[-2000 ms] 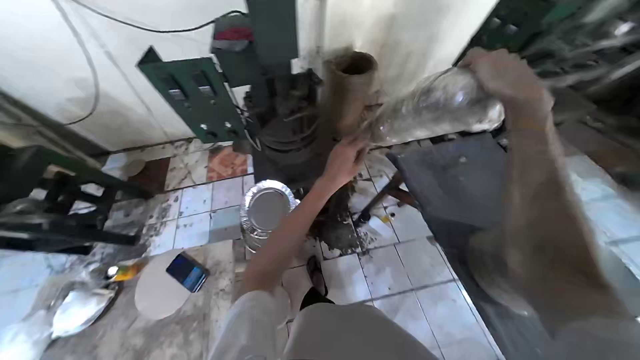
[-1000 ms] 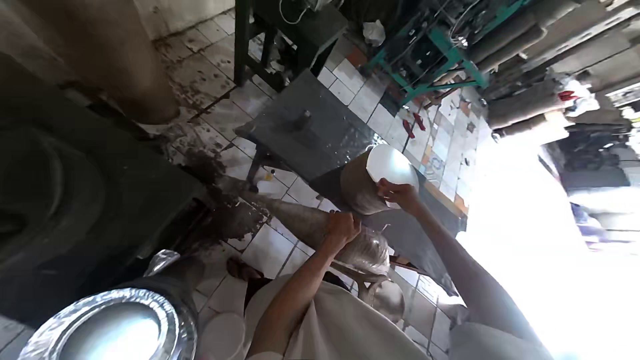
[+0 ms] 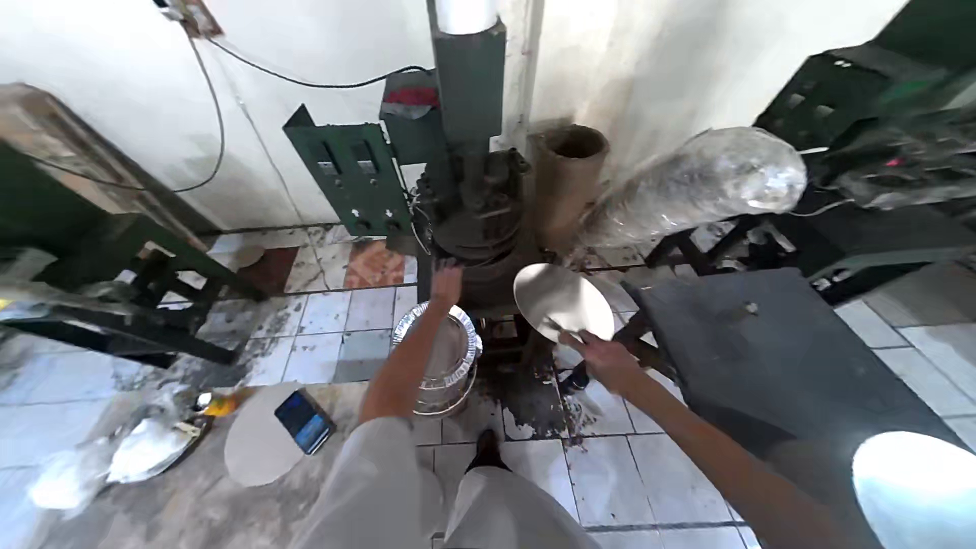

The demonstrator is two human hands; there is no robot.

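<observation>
My right hand point(image 3: 606, 358) grips the edge of a round pale disc point(image 3: 563, 301), holding it tilted beside the dark green press machine point(image 3: 476, 221). My left hand point(image 3: 447, 284) reaches over a stack of round foil plates point(image 3: 450, 351) toward the press; its fingers look apart and nothing shows in them. The foil stack stands in front of the press. To the right of the press, a roll wrapped in clear plastic point(image 3: 701, 183) leans near a brown cardboard tube point(image 3: 572, 152). A stack of pale discs point(image 3: 915, 480) shows at the lower right on the dark table.
The dark tabletop point(image 3: 778, 351) is at my right. At lower left, a smartphone point(image 3: 305, 421) lies on a pale disc point(image 3: 259, 442), near white plastic bags point(image 3: 149, 450). A green metal stand point(image 3: 152, 274) is at far left. A cable point(image 3: 217, 122) hangs along the wall.
The view has swung back to the press. My hands have let go of the plastic-wrapped roll they touched earlier; my right hand now holds a disc.
</observation>
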